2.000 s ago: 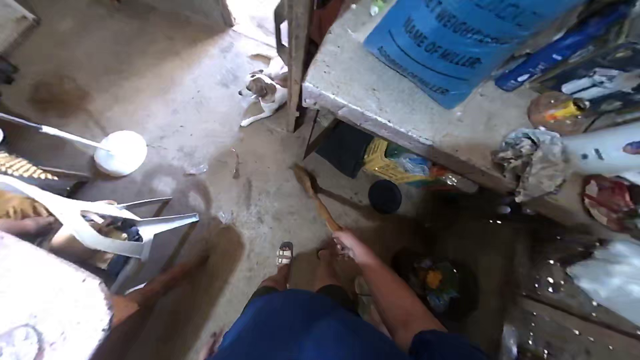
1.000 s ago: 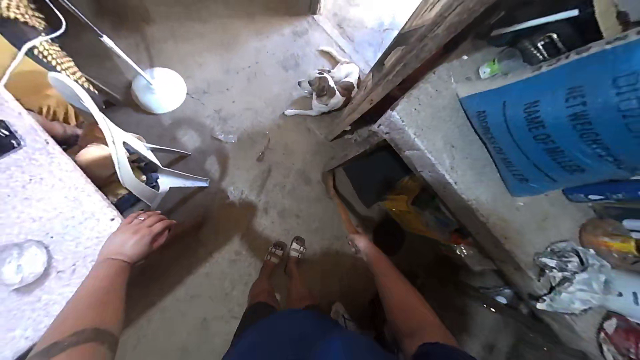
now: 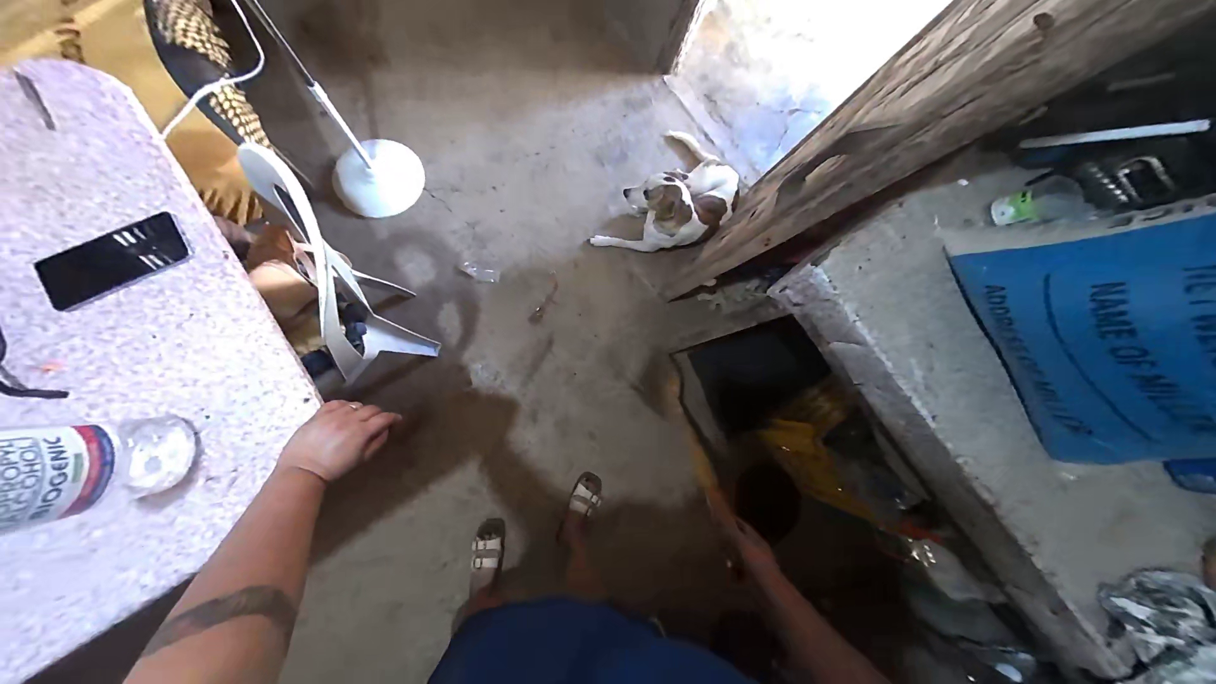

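Observation:
My left hand (image 3: pixel 339 439) rests at the edge of the pale speckled table (image 3: pixel 237 380), palm down with nothing in it. On that table lie a dark smartphone (image 3: pixel 114 260) and a clear plastic alcohol bottle (image 3: pixel 95 465). My right hand (image 3: pixel 749 548), low on the right, is closed around the end of a long, thin wooden stick or handle (image 3: pixel 701 456). The stick reaches forward to the opening under the concrete counter (image 3: pixel 912 399); its far end is dim there, so its kind is hard to tell.
A brown and white dog (image 3: pixel 679 204) lies by the doorway beside a wooden post (image 3: pixel 836 142). A white plastic chair (image 3: pixel 328 275) and a white round stand base (image 3: pixel 378 179) are at the left. Bags and a dark round container (image 3: pixel 768 502) sit under the counter, a blue sack (image 3: pixel 1102 332) on it.
My left hand has come into view and reached the table edge. The wooden stick in my right hand has gone from the open floor to beside the opening under the counter. The view has shifted.

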